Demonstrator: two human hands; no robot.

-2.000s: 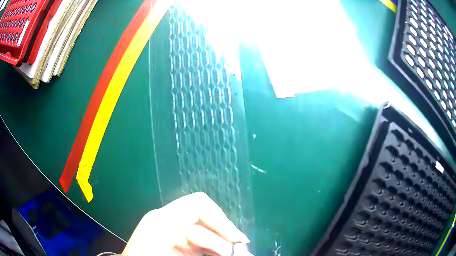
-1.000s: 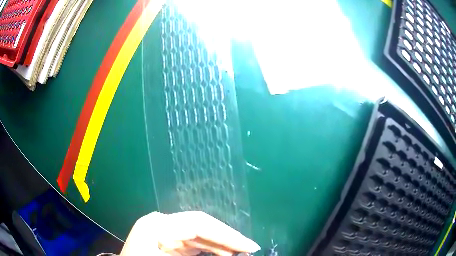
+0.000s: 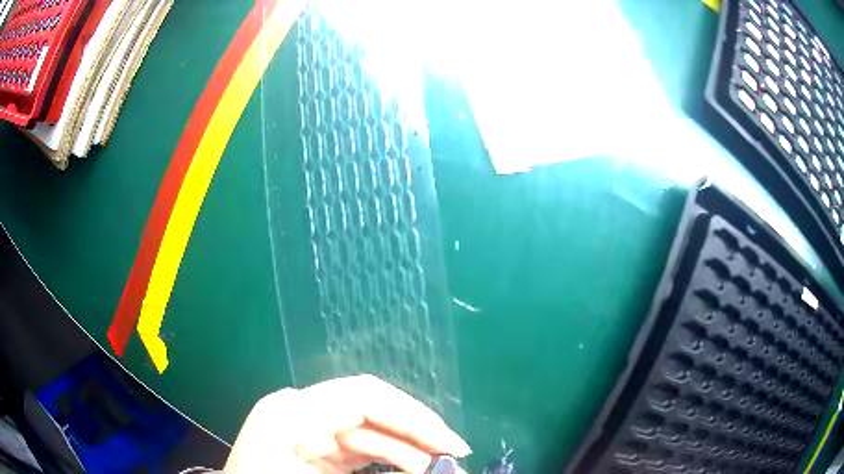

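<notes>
My left hand (image 3: 342, 426) is at the bottom edge, partly cut off, its fingers bent together. It pinches a small dark part (image 3: 442, 465) at the fingertips, mostly cut off by the frame edge. A clear carrier sheet (image 3: 366, 213) with rows of small elongated outlines lies on the green mat, running up from behind the hand into the glare. A small clump of film scraps (image 3: 502, 459) is on the mat right of the fingertips. My right hand is not in view.
The near black tray (image 3: 740, 370) with dark pockets is at the right. The far black tray (image 3: 787, 102) holds pale round parts. A white sheet (image 3: 555, 111) glares at the top. Red (image 3: 190, 143) and yellow tape (image 3: 197, 176) run at the left. A red tray (image 3: 32, 56) sits on stacked sheets (image 3: 97, 102).
My left hand's fingers have shifted and the dark part now shows at the fingertips. The whole view has moved slightly; the trays and the sheet stay in place on the mat.
</notes>
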